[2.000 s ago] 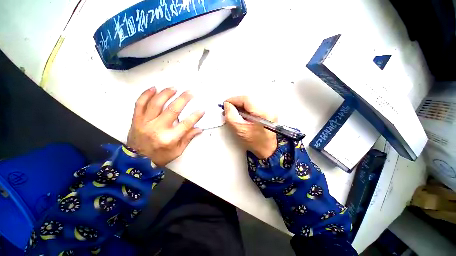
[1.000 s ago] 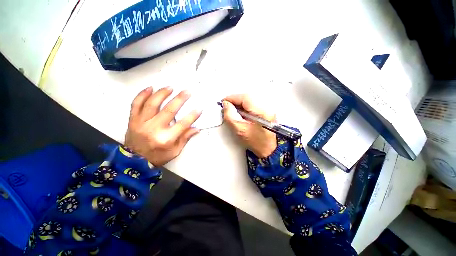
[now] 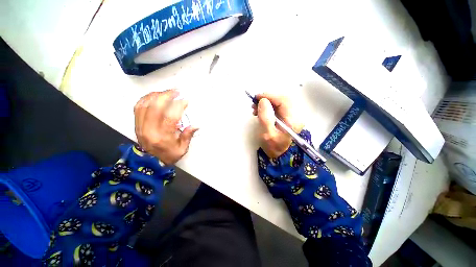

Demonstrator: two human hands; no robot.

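Observation:
My right hand holds a slim silver-and-dark pen, its tip raised a little off the white tabletop or sheet. My left hand is curled at the left, fingers bent, with a small white slip partly showing between thumb and fingers. The rest of the slip is hidden by the hand. A long oval dark-blue cutting die with white handwriting lies beyond the hands.
The white worktable has a curved front edge. Boxy blue dies lie at the right, beside a black object. A small grey scrap lies near the oval die. A blue bucket stands at lower left.
My left fingers, spread flat before, are now curled, and the white slip shows in them. My right hand has moved right with the pen, away from my left hand. The thin edge line between the hands is gone.

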